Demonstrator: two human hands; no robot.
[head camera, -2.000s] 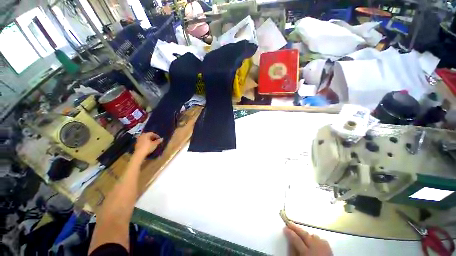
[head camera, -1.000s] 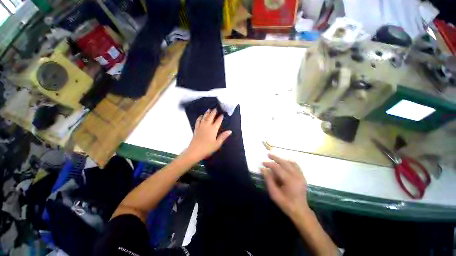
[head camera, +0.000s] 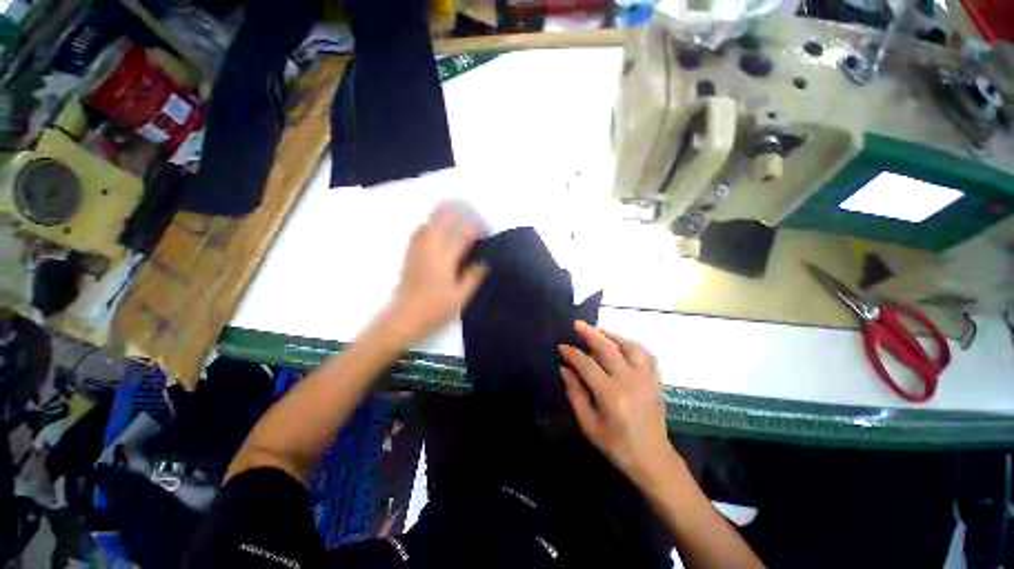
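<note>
A dark cut panel (head camera: 517, 300) lies over the table's front edge and runs down towards the wearer's black-clothed lap. My left hand (head camera: 436, 272), slightly blurred, is at the panel's upper left edge; whether its fingers grip the cloth is unclear. My right hand (head camera: 614, 389) touches the panel's right edge with its fingertips, fingers slightly spread; a grip is not clear. A small corner of the cloth sticks up near the right fingers. The sewing machine (head camera: 712, 133) stands to the right, its presser foot area under a bright lamp.
Red-handled scissors (head camera: 906, 350) lie right of the needle, near a small dark object (head camera: 737, 247). Two stacks of dark panels (head camera: 391, 111) lie at the back left, one over a brown board (head camera: 222, 256). A red can (head camera: 145, 98) and another cream machine (head camera: 67, 195) stand far left.
The left hand came from the left stacks to the table front, where a dark panel now lies. The right hand moved to the panel's right edge. The view has tilted down and shifted right.
</note>
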